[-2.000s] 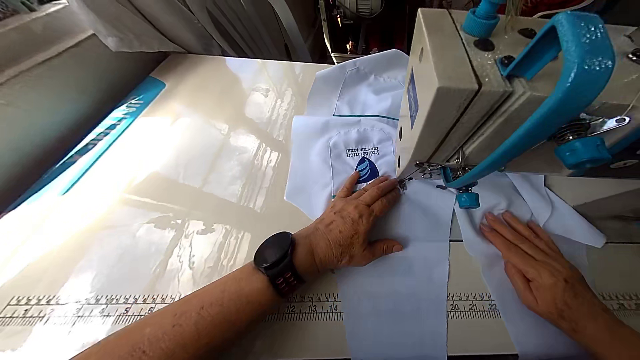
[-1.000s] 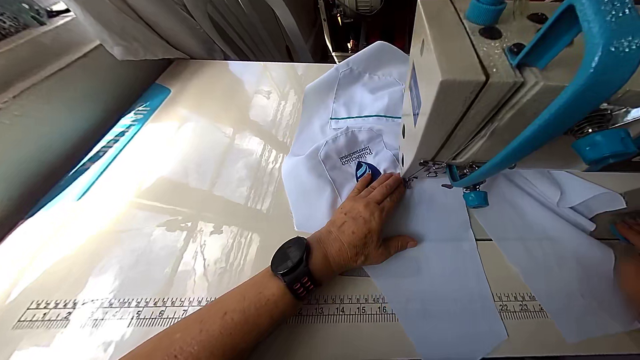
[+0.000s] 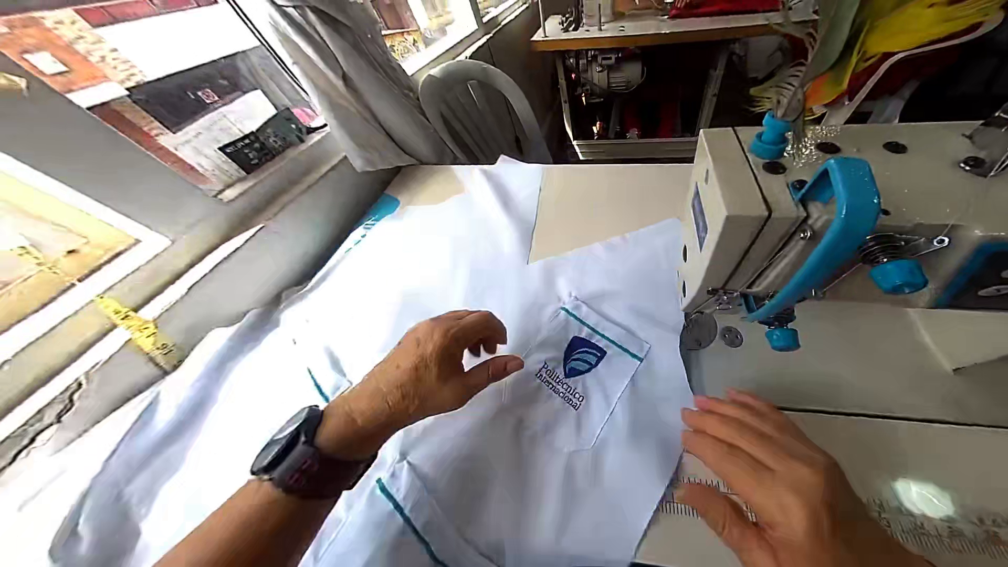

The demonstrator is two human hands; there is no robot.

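A white fabric garment piece (image 3: pixel 472 268) spreads over the sewing table, left of the presser foot area of an industrial sewing machine (image 3: pixel 732 228). On it lies a pocket (image 3: pixel 610 394) with a teal stripe and a blue embroidered emblem with lettering. Two more teal-striped parts show at the lower left. My left hand (image 3: pixel 433 366), with a black watch (image 3: pixel 303 457) on its wrist, hovers over the fabric left of the pocket, thumb and fingers apart, holding nothing. My right hand (image 3: pixel 768 472) is at the fabric's right edge with its fingers spread; whether it touches the cloth is unclear.
A ruler scale (image 3: pixel 929 528) runs along the table's front. The wall and window (image 3: pixel 228 94) border the left side, with a yellow measuring tape (image 3: pixel 138 327) on the sill. Behind stand a gray plastic chair (image 3: pixel 480 98) and another sewing table (image 3: pixel 669 35).
The white fabric now spreads far across the left of the table, where bare tabletop showed before. My left hand has left the cloth by the needle. The view has swung upward.
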